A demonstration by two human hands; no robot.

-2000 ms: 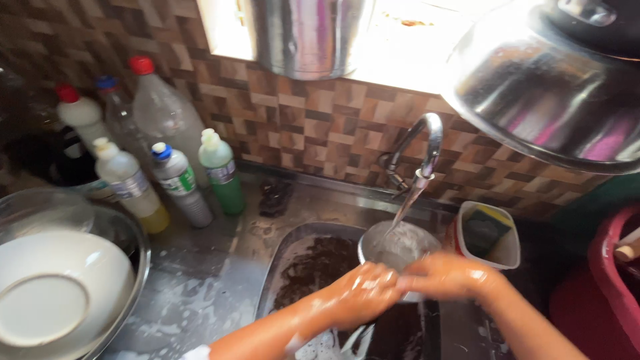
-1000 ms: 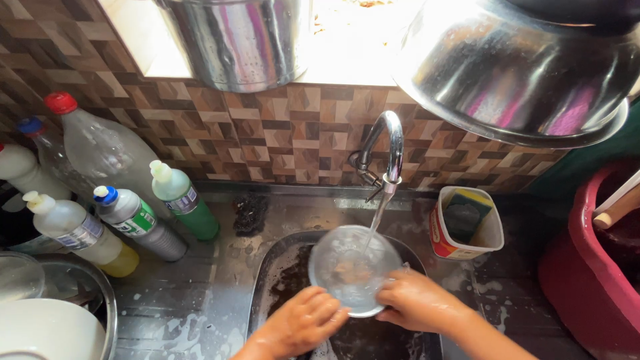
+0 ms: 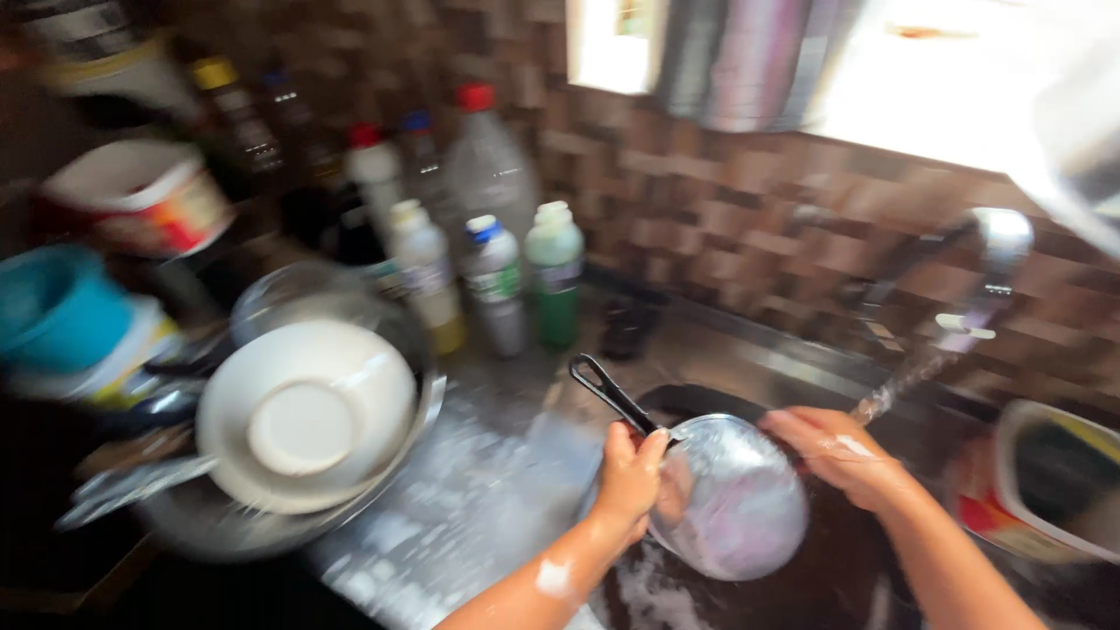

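A shiny round metal pan (image 3: 735, 503) with a black handle is tilted over the sink (image 3: 840, 560). My left hand (image 3: 632, 472) grips it where the handle meets the rim; the handle points up and to the left. Beside the pan's right rim is my right hand (image 3: 831, 451), its fingers blurred, so I cannot tell whether they touch the metal. Water runs from the curved chrome faucet (image 3: 1002, 262) just behind my right hand. Suds cling to my left forearm and the right hand.
Left of the sink, a metal basin (image 3: 411, 464) holds a white bowl (image 3: 306, 420). Several bottles (image 3: 556, 280) line the tiled wall. A tub with a sponge (image 3: 1006, 490) stands at right. A teal container (image 3: 61, 306) sits far left. Suds wet the steel drainboard (image 3: 446, 490).
The view has swung left. The round clear-looking vessel held in both hands a second ago is gone from them; my left hand now holds the black-handled pan.
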